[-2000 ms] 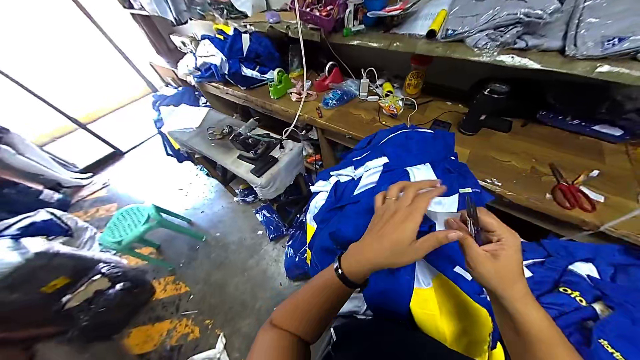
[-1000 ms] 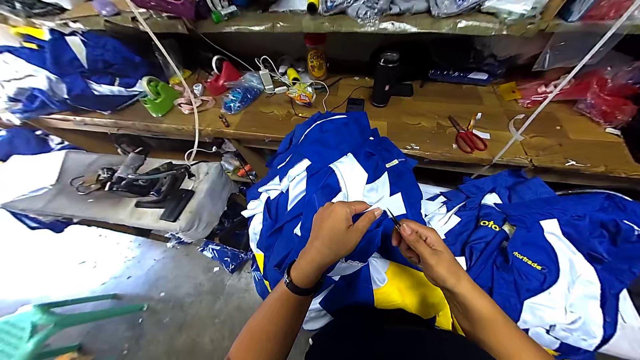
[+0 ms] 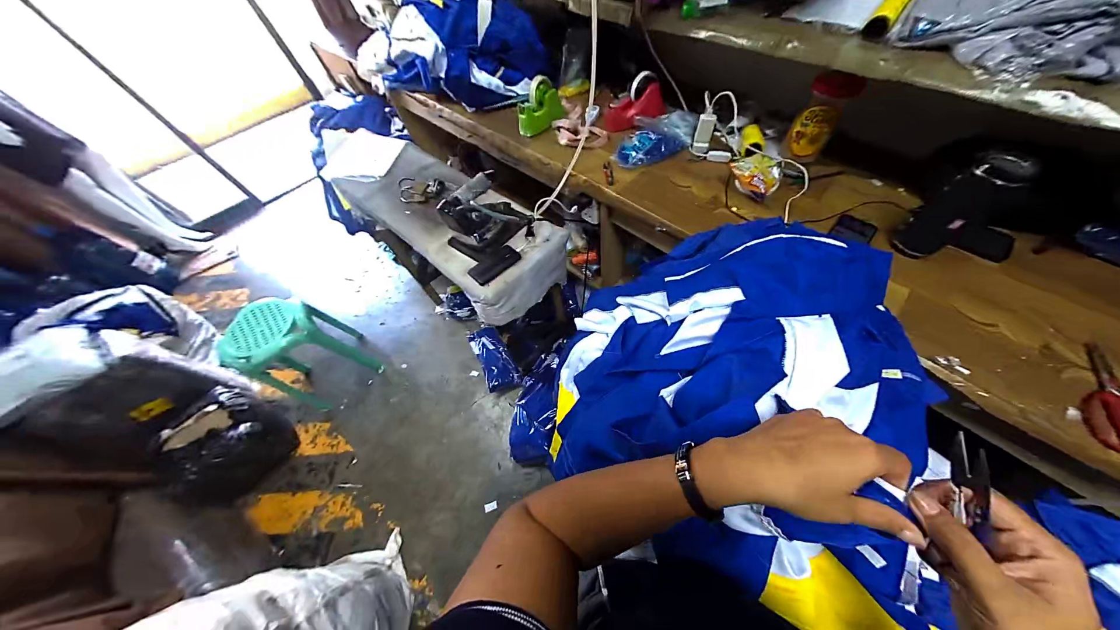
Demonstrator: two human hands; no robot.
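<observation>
Blue, white and yellow garments (image 3: 744, 341) lie in a heap in front of me, one bearing a small yellow tag. My left hand (image 3: 814, 477), with a dark bracelet at its wrist, reaches across the heap and pinches a bit of white material between thumb and forefinger. Close beside it on the right, my right hand (image 3: 1006, 551) holds small thread snips (image 3: 969, 481), their blades pointing up and apart. The fingertips of both hands nearly meet at the white piece. The snips' lower part is hidden in the fingers.
Behind the heap runs a wooden workbench (image 3: 1006, 306) with tape dispensers, a jar (image 3: 814, 118), cables and red-handled scissors (image 3: 1101, 402). Left of it stand a padded table (image 3: 516, 289) with an iron-like tool and a green plastic stool (image 3: 271, 332). Full bags sit at the lower left; a person's legs show upper left.
The view has swung right and back left. Both hands stay close together over the garments; the left hand's fingers, spread two seconds ago, are now drawn together at the white piece.
</observation>
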